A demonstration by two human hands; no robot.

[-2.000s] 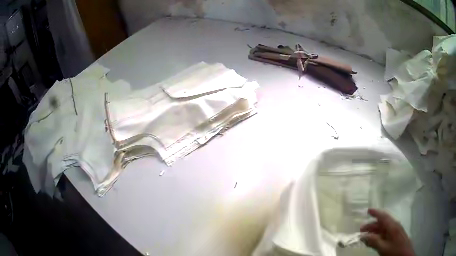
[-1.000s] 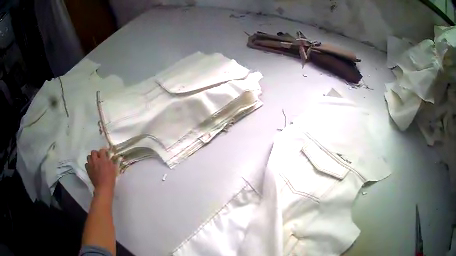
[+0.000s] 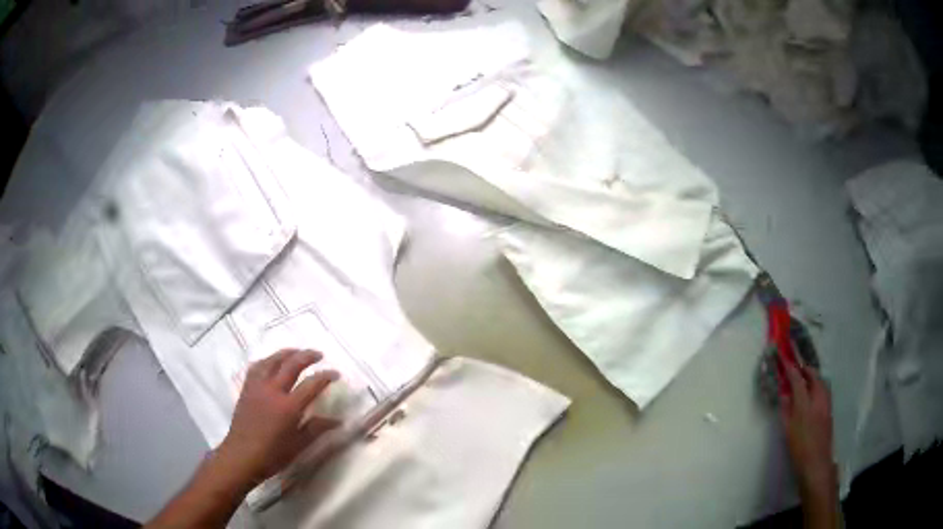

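A white garment panel (image 3: pixel 341 258) with dark double stitch lines and a stitched pocket outline lies in front of me at centre-left. My left hand (image 3: pixel 284 408) rests on it beside its crosswise seam, fingers spread; it does not visibly grip the cloth. My right hand (image 3: pixel 807 403) is at the right, closed around the red handles of the shears (image 3: pixel 778 325). The blades are largely hidden near a cloth corner. A second white panel (image 3: pixel 579 155) with a pocket flap lies at upper centre, its lower edge folded over.
White panels (image 3: pixel 62 300) lie at the far left. A dark tied bundle (image 3: pixel 300 16) is at the top edge. Crumpled cream cloth (image 3: pixel 744 52) is at the upper right. More white cloth (image 3: pixel 910 279) hangs at the right edge. Small trimmings lie on the pale table (image 3: pixel 662 444).
The view has shifted. The flapped panel now lies further back. Another panel lies in front at centre-left under my left hand. My right hand has come into view holding the shears.
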